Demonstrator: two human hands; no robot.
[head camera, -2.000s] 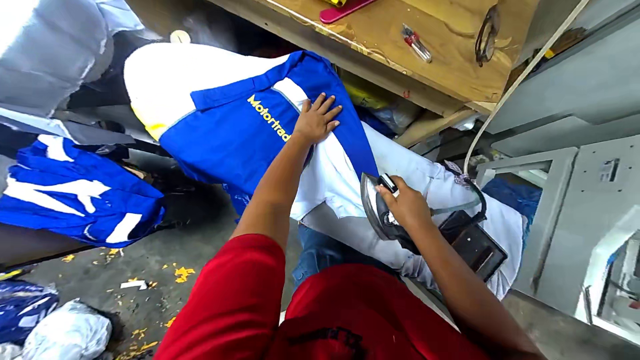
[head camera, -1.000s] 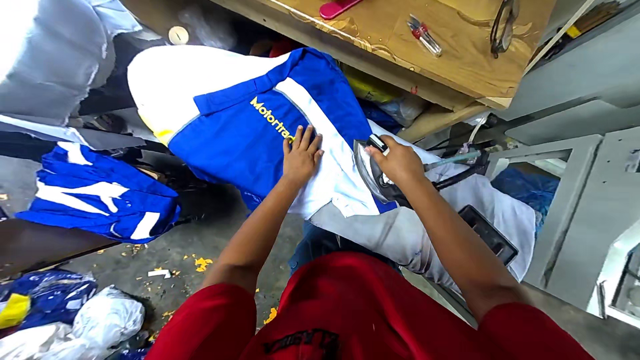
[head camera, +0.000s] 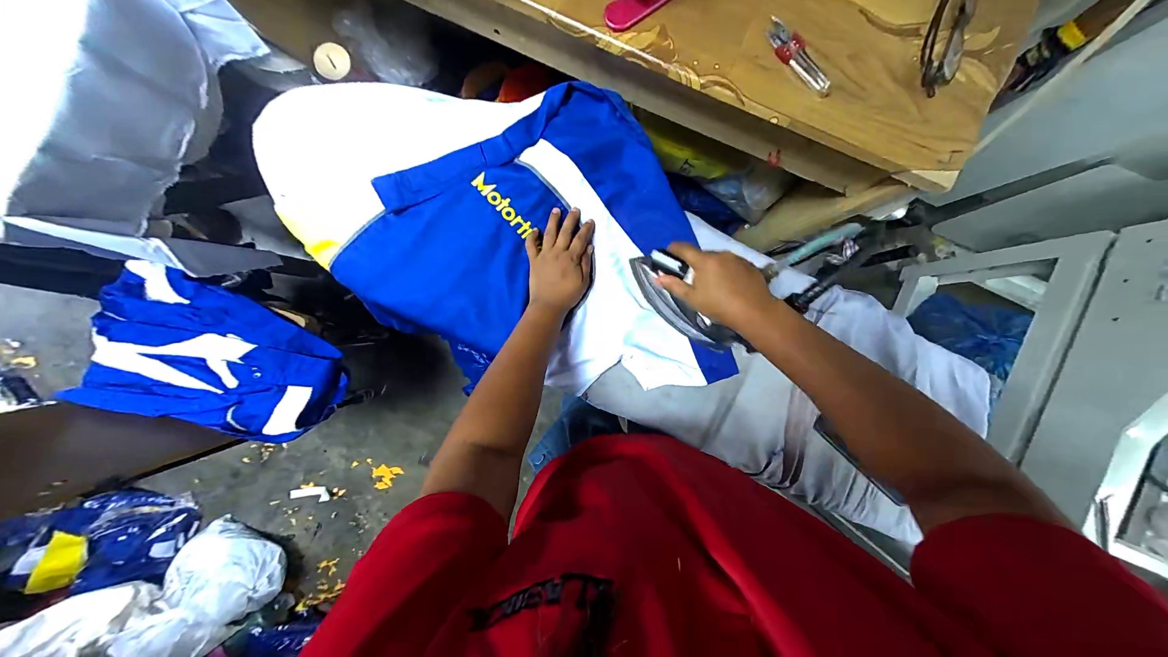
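Note:
A blue and white garment (head camera: 438, 251) with yellow lettering lies spread over the padded ironing board (head camera: 776, 401), whose pale cover shows at the right. My left hand (head camera: 560, 260) rests flat on the garment, fingers apart, beside the lettering and at the edge of the white panel. In my right hand (head camera: 716, 283) is the handle of a clothes iron (head camera: 671, 306). The iron's soleplate sits on the white panel and the blue strip near the garment's right edge. A dark flat rest (head camera: 858, 456) on the board is partly hidden under my right forearm.
Beyond the board stands a wooden table (head camera: 876, 109) with thread snips (head camera: 798, 57) and eyeglasses (head camera: 944, 46). Another blue and white garment (head camera: 210, 356) lies at the left. Plastic-wrapped bundles (head camera: 119, 547) are on the floor. A grey metal frame (head camera: 1049, 338) stands at the right.
My left hand has slid down from higher on the white panel to beside the lettering. The iron, still in my right hand, has shifted further onto the garment's right part.

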